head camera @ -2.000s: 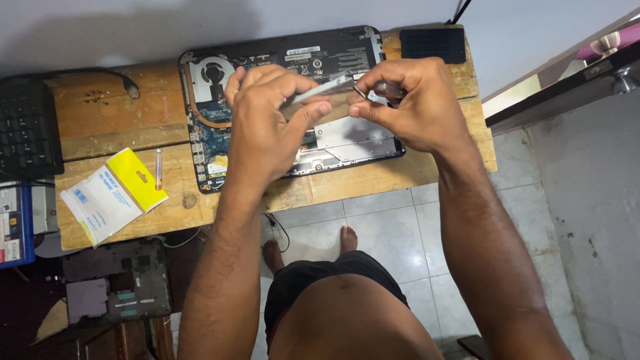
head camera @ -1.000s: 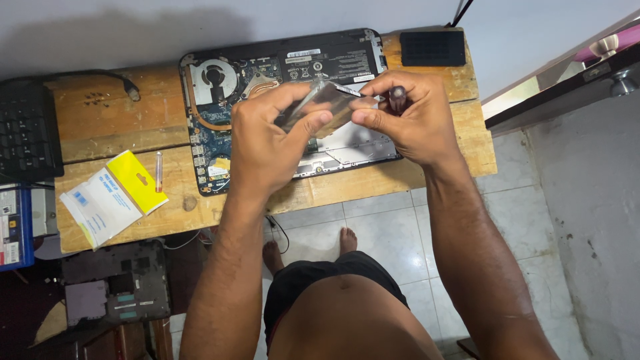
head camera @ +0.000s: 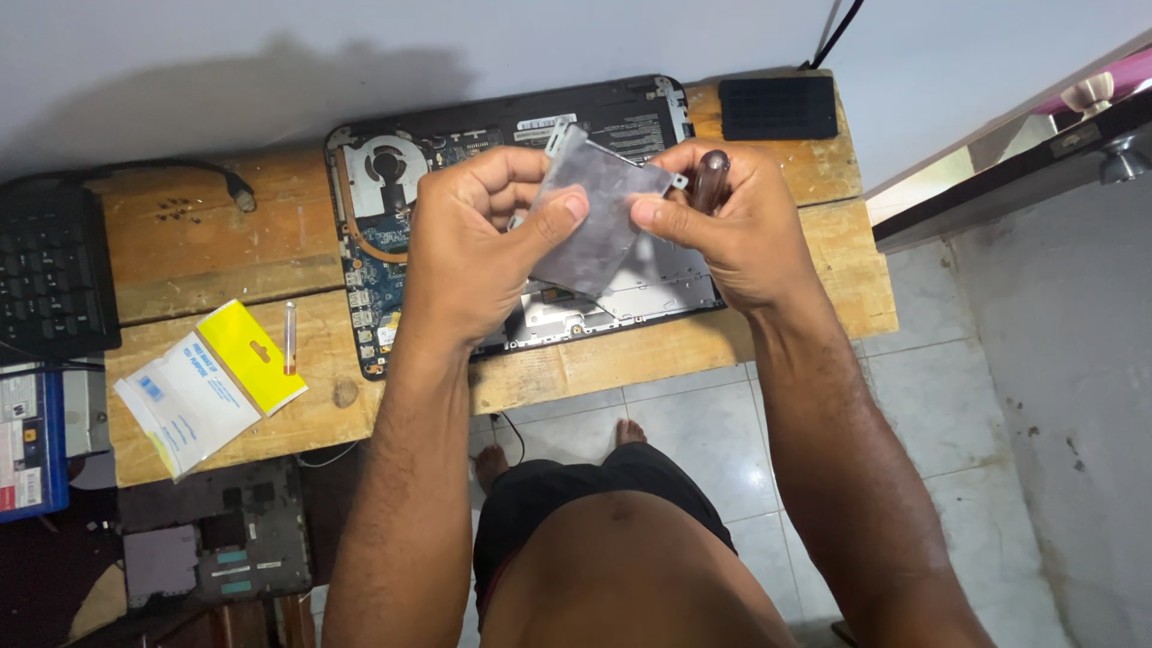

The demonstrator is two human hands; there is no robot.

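My left hand (head camera: 490, 243) grips the left side of a thin grey metal drive caddy (head camera: 598, 216) with small screw tabs at its corners. At the caddy's right edge, my right hand (head camera: 733, 216) pinches it between thumb and finger. A dark-handled screwdriver (head camera: 711, 182) is also tucked in my right hand, its shaft hidden. Below both hands lies an opened laptop base (head camera: 576, 328) on the wooden table, with its cooling fan (head camera: 385, 171), copper heat pipe (head camera: 353, 216), blue circuit board and black battery (head camera: 621, 135) exposed. My hands and the caddy hide its middle.
On the wooden table (head camera: 216, 243) lie small screws (head camera: 180, 211), a cable plug (head camera: 241, 193), a yellow-and-white packet (head camera: 211, 387), a thin clear tube (head camera: 290, 337) and a black cover (head camera: 778, 108). A black keyboard (head camera: 54, 261) stands left; a dark laptop cover (head camera: 225, 540) lies lower left.
The caddy, seen tilted and nearly edge-on before, now shows its broad flat face. Both hands still hold it, and the screwdriver handle has stayed in my right hand.
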